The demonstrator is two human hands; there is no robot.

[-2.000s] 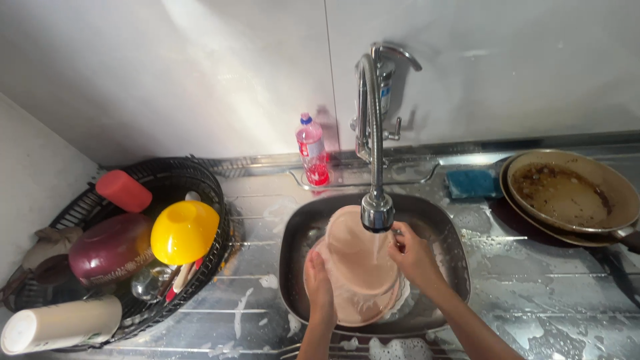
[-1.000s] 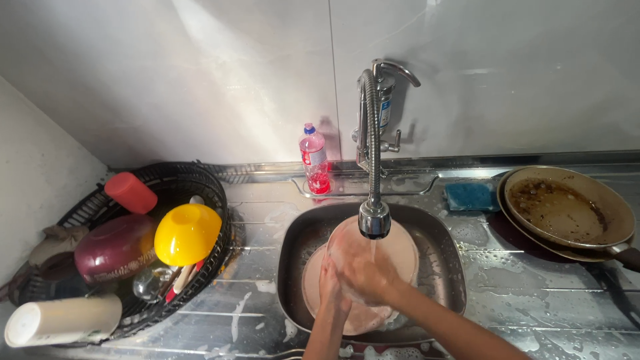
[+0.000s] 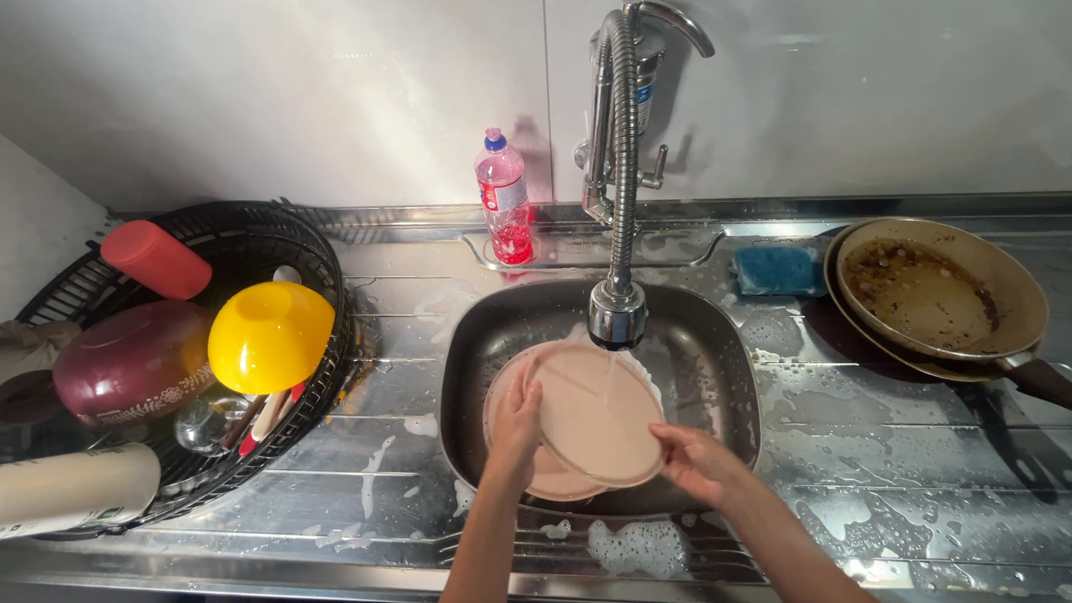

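A round pink plate or lid [image 3: 599,419] is tilted under the faucet's spray head [image 3: 617,314], and a thin stream of water falls on it. My left hand [image 3: 517,427] grips its left edge; my right hand [image 3: 695,461] pinches its lower right edge. Beneath it lies another round pink piece [image 3: 511,377], inside a dark rectangular pan or basin [image 3: 729,352] at the sink. White suds show around the pink pieces. How the lower piece rests is partly hidden.
At left, a black plastic dish rack [image 3: 331,276] holds a yellow bowl [image 3: 272,335], a purple bowl [image 3: 130,364] and a red cup [image 3: 157,260]. A dish soap bottle [image 3: 505,201] stands behind the basin. A blue sponge [image 3: 777,270] and stacked frying pans [image 3: 938,289] sit at right.
My left hand has moved from over the upper pink piece to its left edge, and my right hand to its right edge. That piece now tilts between them.
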